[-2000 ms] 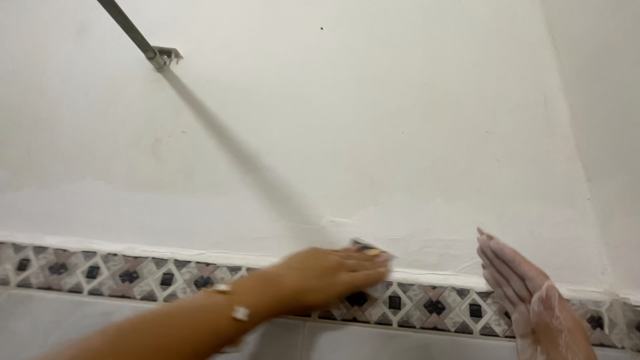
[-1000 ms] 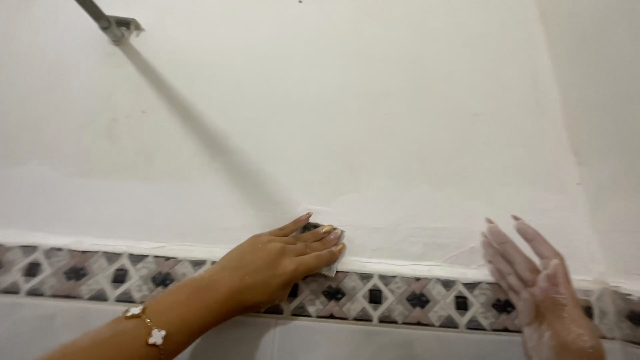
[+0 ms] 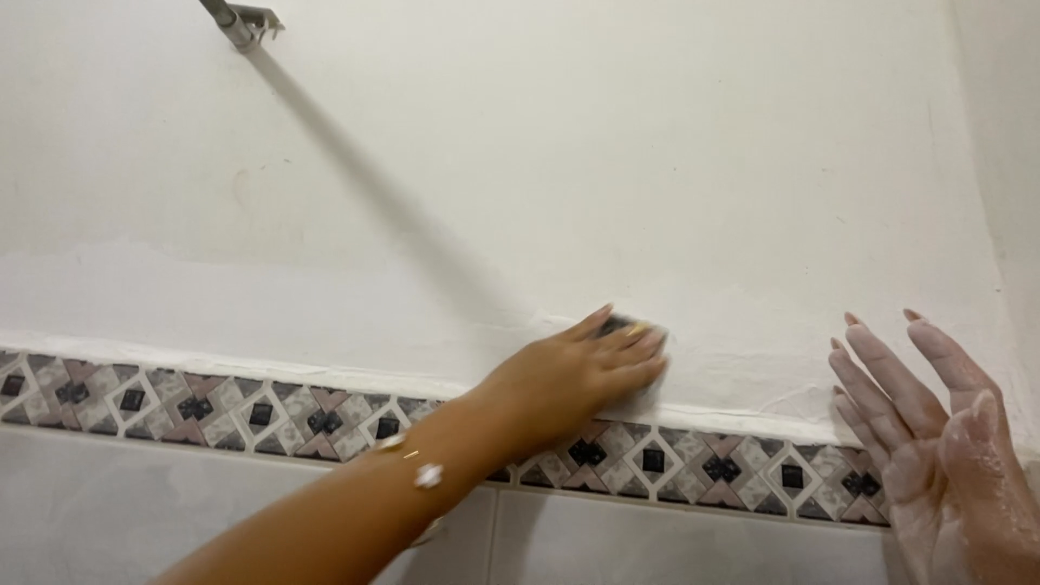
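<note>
My left hand (image 3: 585,366), with a bracelet on its wrist, presses a small flat sheet (image 3: 621,322) against the white wall (image 3: 691,203), just above the patterned tile border (image 3: 260,414). The sheet is dark with a paler edge and looks like sandpaper, but it is blurred and mostly covered by the fingers. My right hand (image 3: 926,439) is at the lower right, palm towards the camera, fingers up and apart. White dust coats it, and it holds nothing. A rough white strip of filler or plaster (image 3: 325,375) runs along the top of the border.
A metal rod (image 3: 236,28) ends at a wall bracket (image 3: 264,16) at the upper left, casting a long diagonal shadow down the wall. Large pale grey tiles (image 3: 162,496) lie below the border. At the right the wall meets another wall (image 3: 1003,162) in a corner.
My left hand, still on the sheet, has moved right along the wall since one second ago. My right hand's fingers, close together two seconds ago, are now spread.
</note>
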